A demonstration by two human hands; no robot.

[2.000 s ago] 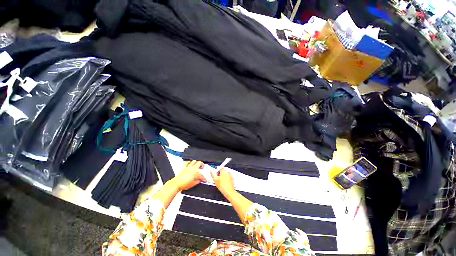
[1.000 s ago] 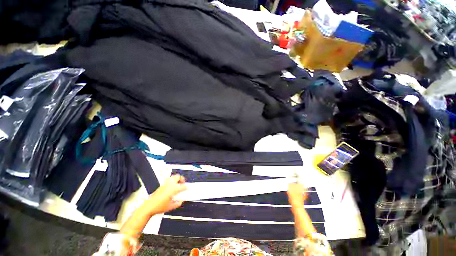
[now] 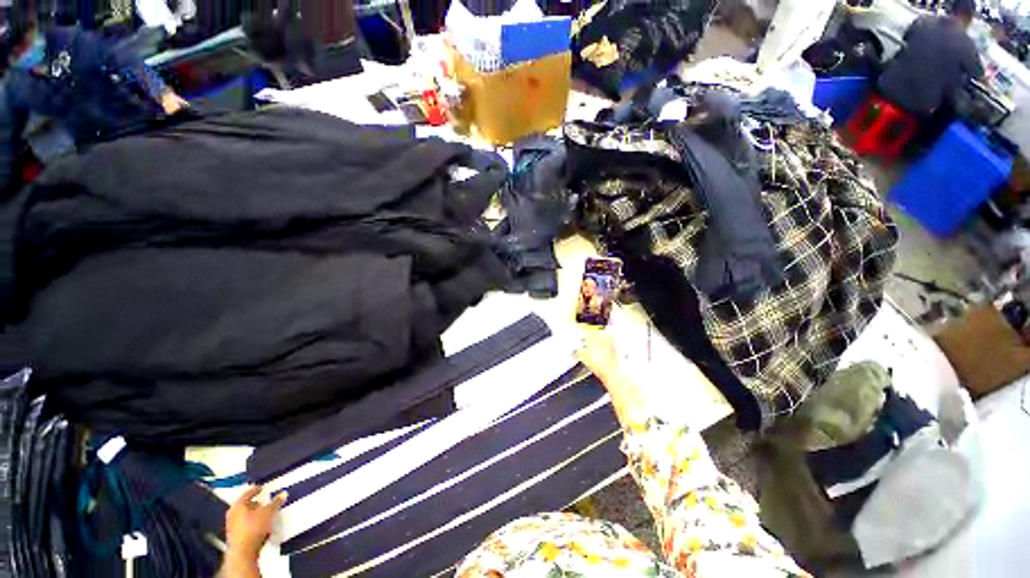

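Note:
A long white strip (image 3: pixel 418 444) lies slanted over the rows of dark fabric strips (image 3: pixel 474 461). My left hand (image 3: pixel 251 522) is at its lower left end, thumb and fingers pinching it. My right hand (image 3: pixel 596 348) is at its upper right end, fingers on the strip, just below the smartphone (image 3: pixel 598 291); its fingertips are small and blurred. More dark strips (image 3: pixel 395 395) lie above the white strip, near the black garment heap. Narrow white gaps show between the lower dark strips.
Black garments (image 3: pixel 226 305) lie behind the strips. Bundled dark strips (image 3: pixel 147 508) are at lower left. A cardboard box (image 3: pixel 514 99) stands behind. A plaid garment heap (image 3: pixel 791 226) is at right, a scrap pile (image 3: pixel 847 452) at lower right. People sit or stand in the background.
The view has swung to the right, bringing the scrap pile, blue crates and people into view. The white strip, narrow between my hands at first, now stretches long between them over the dark strips.

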